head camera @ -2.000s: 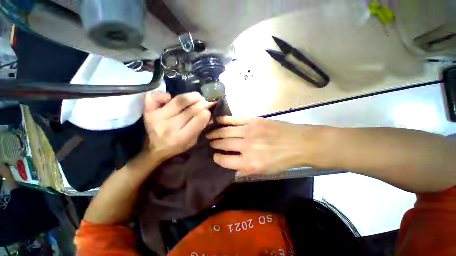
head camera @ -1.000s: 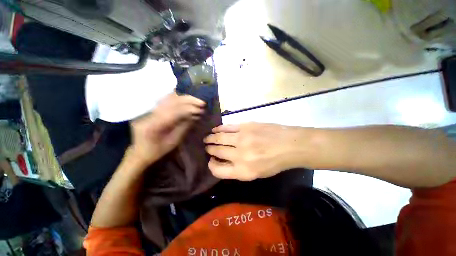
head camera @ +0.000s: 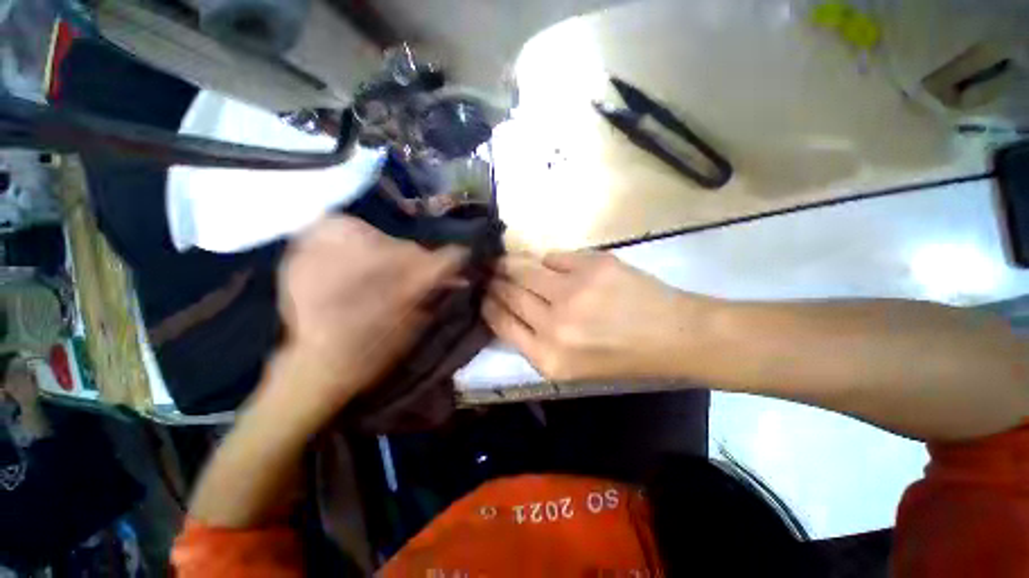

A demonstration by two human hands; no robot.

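The dark brown fabric (head camera: 423, 390) hangs over the table's front edge and is bunched up under the needle area. The presser foot area (head camera: 466, 175) is blurred, with dark fabric beneath it. My left hand (head camera: 361, 299) is blurred and grips the bunched fabric at its left side. My right hand (head camera: 575, 311) has its fingertips on the fabric's right edge, just in front of the needle area; its fingertips are partly hidden in the folds. A white moulded cup (head camera: 243, 203) lies on black fabric (head camera: 135, 147) left of the needle.
Black thread snips (head camera: 666, 133) lie on the cream machine bed to the right. A black flat object (head camera: 1013, 203) is at the right edge. A yellow item (head camera: 846, 23) is at the top right. A metal bar (head camera: 214, 149) crosses above the cup. Part of another person (head camera: 56, 452) shows at lower left.
The brown fabric is now bunched near the needle instead of lying smooth. My left hand has closed on it. My right fingertips have moved onto the folds. The view has shifted slightly.
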